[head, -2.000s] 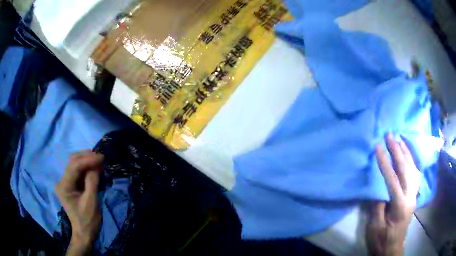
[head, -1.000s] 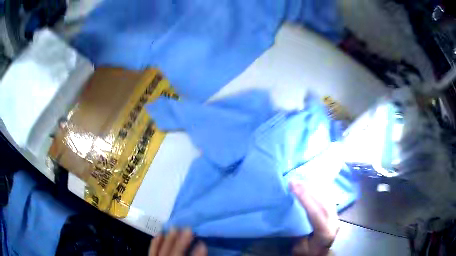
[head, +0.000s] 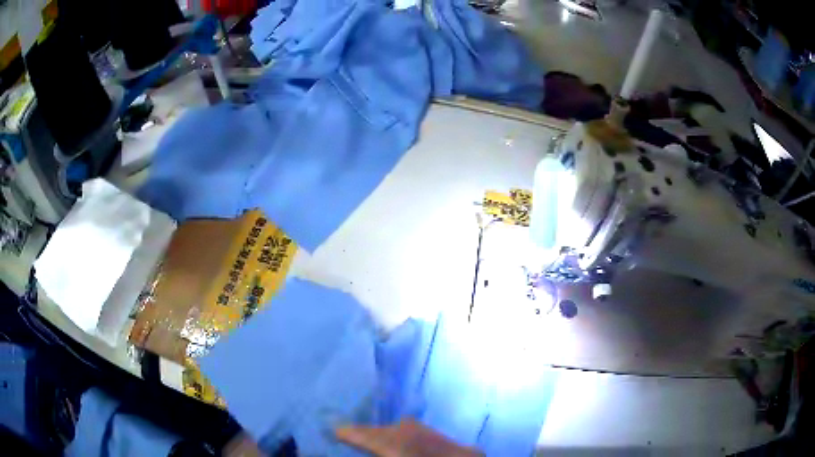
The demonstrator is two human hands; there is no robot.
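The light-blue garment panel [head: 299, 357] lies at the front edge of the table, partly over the taped cardboard, its right part washed out by lamp glare. My right hand [head: 407, 439] is blurred at the bottom edge, fingers pointing left over the panel; its grip cannot be made out. A small, dark, cut-off part of my left hand [head: 239, 444] shows at the panel's lower left; its fingers are hidden. The sewing machine head [head: 594, 192] stands right of the panel, its needle area [head: 547, 290] in strong glare with no cloth seen under it.
Heaped blue cloth [head: 335, 125] covers the back left. Brown cardboard with yellow printed tape [head: 237, 268] and a white sheet [head: 103, 254] lie left. A mint-green lamp [head: 547, 201] lights the white table [head: 393, 223]. A white upright post [head: 642, 55] stands behind the machine head.
The view has swung to show the whole machine head. The panel now lies away from the needle area, nearer the front edge. Both hands sit lower in view and are more cut off.
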